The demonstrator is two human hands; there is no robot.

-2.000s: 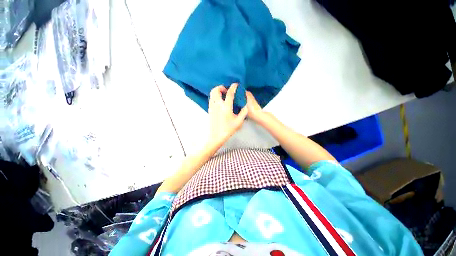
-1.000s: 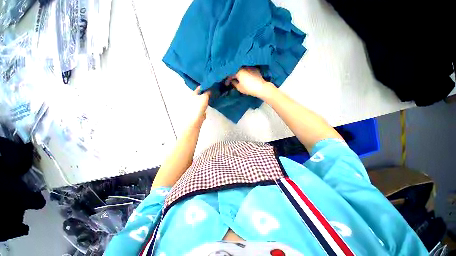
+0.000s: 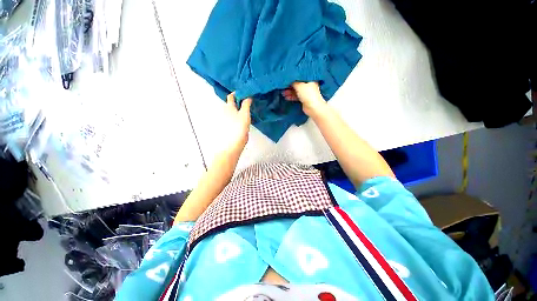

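Note:
The teal garment (image 3: 265,47) lies on the white table in front of me, its top cut off by the frame edge. It has a gathered band near me and ruffled layers at the right. My left hand (image 3: 238,114) holds the band's left end between thumb and fingers. My right hand (image 3: 305,97) grips the band farther right, with some fingers under the cloth. Between my hands the opening shows inner teal folds, and a corner hangs toward me on the table.
Clear printed polybags (image 3: 65,47) with a small black loop (image 3: 67,80) lie at the left. Black garments (image 3: 471,64) heap at the right edge. Below the table are bagged dark pieces (image 3: 118,247), a blue bin (image 3: 421,161) and a cardboard box (image 3: 459,211).
My hands were together at the garment's near edge; now they are apart along the gathered band. The garment's near side has opened out, showing the band, ruffles and inner folds.

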